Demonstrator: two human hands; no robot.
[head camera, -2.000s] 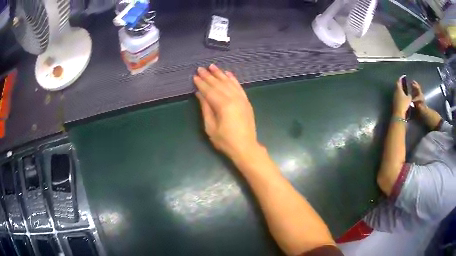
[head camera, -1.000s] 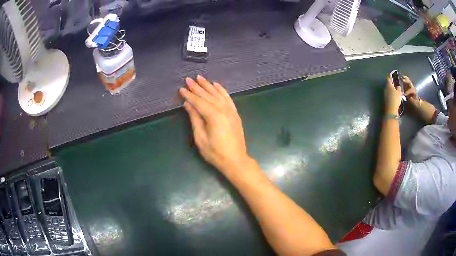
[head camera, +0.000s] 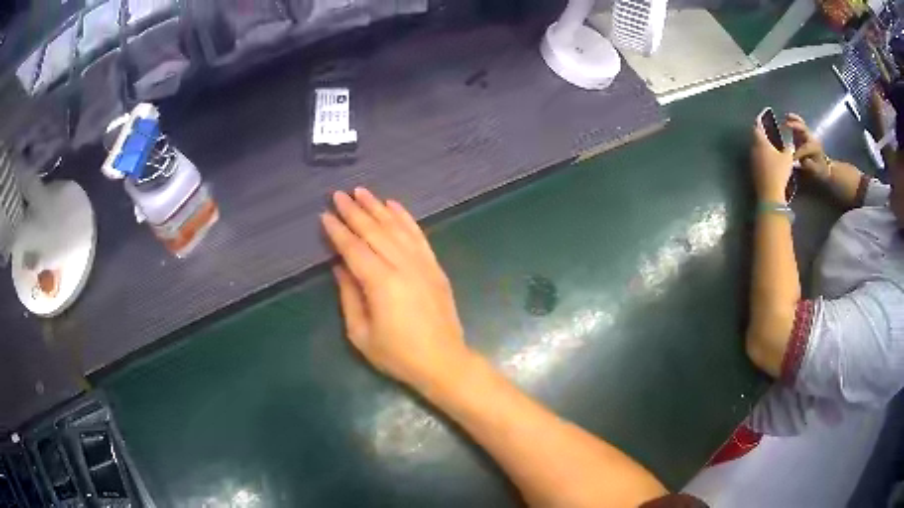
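My right hand (head camera: 396, 298) lies palm down, fingers extended and slightly apart, with its fingertips on the ribbed dark shelf edge. It holds nothing visible. My left hand is not in view. A black keypad phone or housing with a white label (head camera: 333, 121) lies on the shelf just beyond my fingertips, untouched. A whitish solvent bottle with an orange-red label (head camera: 178, 203) stands left of it. A blue-and-white wiping pad (head camera: 136, 142) with thin wire loops sits at the bottle top.
The green bench surface (head camera: 595, 367) lies below the shelf. A clear phone tray (head camera: 74, 461) is cut off at bottom left. A white fan (head camera: 59, 258) is at left, another (head camera: 583, 55) at top right. Grey-black pouches (head camera: 149, 50) are behind. A person at right holds a smartphone (head camera: 771, 129).
The camera view has turned, so the bottle, labelled phone and fans appear further left and the phone tray lower. The orange strips have left view. My right hand still rests at the shelf edge.
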